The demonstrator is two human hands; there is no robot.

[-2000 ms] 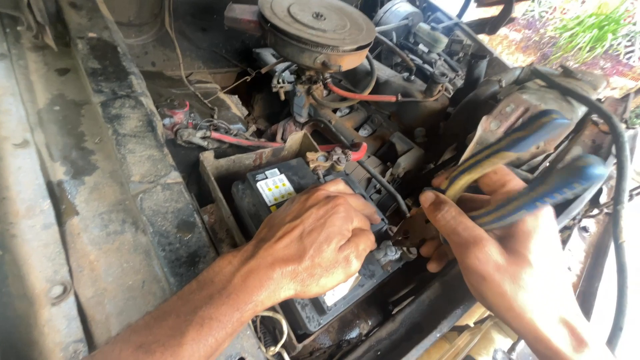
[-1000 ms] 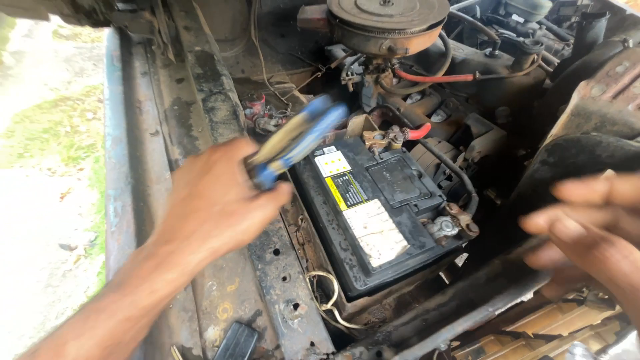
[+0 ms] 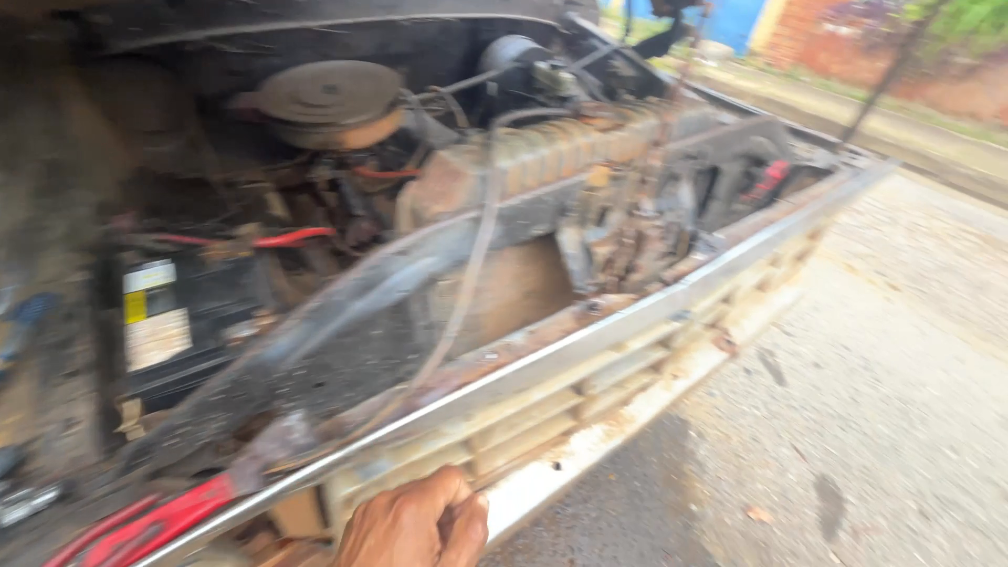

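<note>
My left hand (image 3: 417,520) is at the bottom centre, in front of the grille, with its fingers curled and no object visible in it. Whether it touches the grille is unclear. My right hand is out of view. A red-handled tool (image 3: 169,516) lies near the front edge at the lower left. Blue-handled pliers (image 3: 27,315) rest on the metal ledge at the left edge, beside the black car battery (image 3: 213,291). A red cable (image 3: 295,236) runs by the battery's back end. Motion blurs the picture.
The round air cleaner (image 3: 331,98) stands over the engine, behind the radiator (image 3: 543,157). A thin hose (image 3: 476,268) hangs across the front panel. The chrome trim and slatted grille (image 3: 535,421) run diagonally, with pavement (image 3: 890,378) to the right. More metal tools (image 3: 31,504) lie at the lower left.
The blue-handled pliers, in my left hand one second ago, now lie on the ledge. My right hand has left the view. The view has swung strongly to the right.
</note>
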